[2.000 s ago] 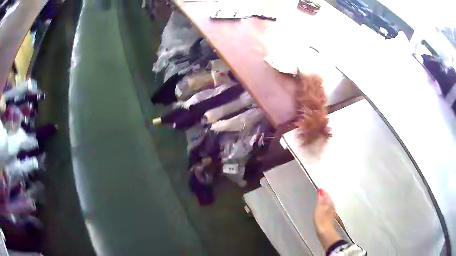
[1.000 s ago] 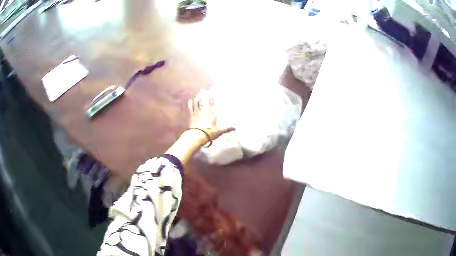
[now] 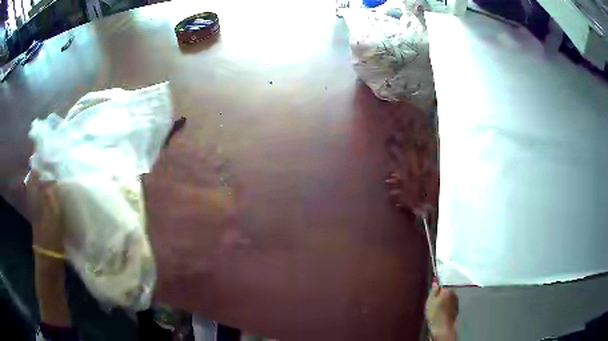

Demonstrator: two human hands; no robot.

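Observation:
My left hand [image 3: 48, 212], with a yellow band at the wrist, holds a white, rounded plastic bag [image 3: 107, 193] at the left of the brown table [image 3: 280, 220]. The bag hides most of the fingers. My right hand [image 3: 442, 308] is at the bottom right, closed on the thin pale handle of the feather duster [image 3: 415, 160]. Its reddish-brown plume lies on the table beside the edge of the white-covered board.
A round red-brown tin [image 3: 197, 29] stands at the back. A clear bag of small parts [image 3: 393, 56] lies at the back right. The white-covered board [image 3: 520, 166] fills the right side. A dark scrap [image 3: 175, 130] lies beside the white bag.
My left hand has moved the white bag from the middle to the left. The duster has moved to the right, against the board's edge. My right hand has come back into view.

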